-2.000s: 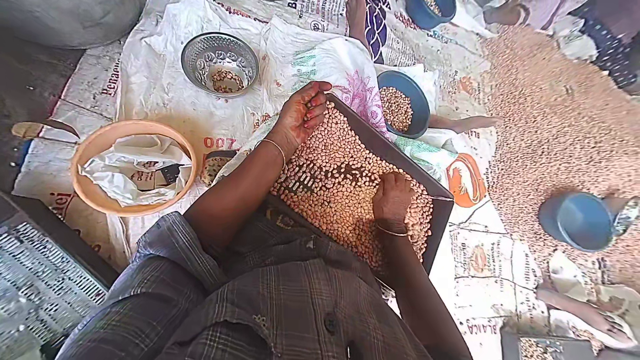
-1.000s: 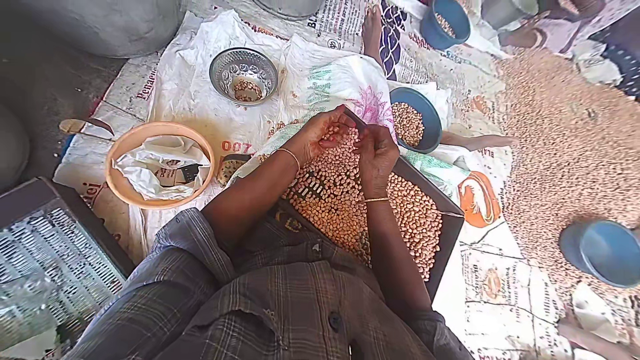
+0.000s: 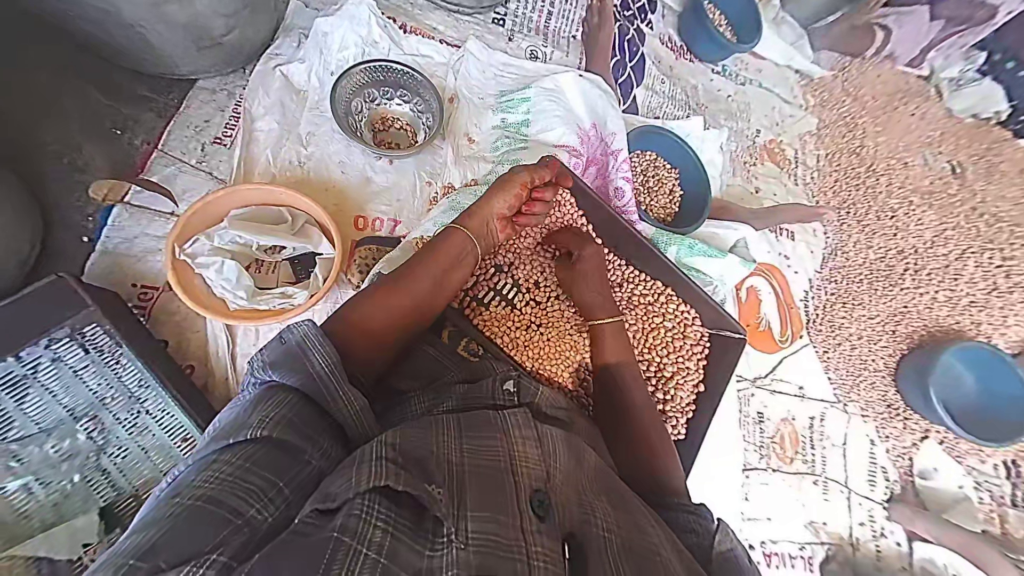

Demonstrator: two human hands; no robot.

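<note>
A dark-framed sieve tray [image 3: 724, 336] full of shelled peanuts [image 3: 656, 336] rests at my lap, tilted in view. Slots of its bottom show through a gap in the nuts near its left side. My left hand [image 3: 524, 200] is at the tray's far corner, its fingers curled beside the rim; whether it grips the rim or holds nuts I cannot tell. My right hand [image 3: 578, 260] is down among the nuts just below it, fingers bent and partly hidden. Right of the corner stands a blue bowl [image 3: 700, 180] with peanuts in it.
Left are an orange basin [image 3: 178, 264] holding a white sack, a patterned metal bowl [image 3: 344, 104] with some nuts, and another slotted sieve [image 3: 88, 400]. Printed sacks [image 3: 800, 480] cover the ground. Right lie a broad spread of peanuts [image 3: 904, 240], a blue tub [image 3: 972, 392] and other people's limbs.
My right hand moved from among the nuts up to my left hand at the far corner, then back down slightly into the nuts. My left hand stays near that corner.
</note>
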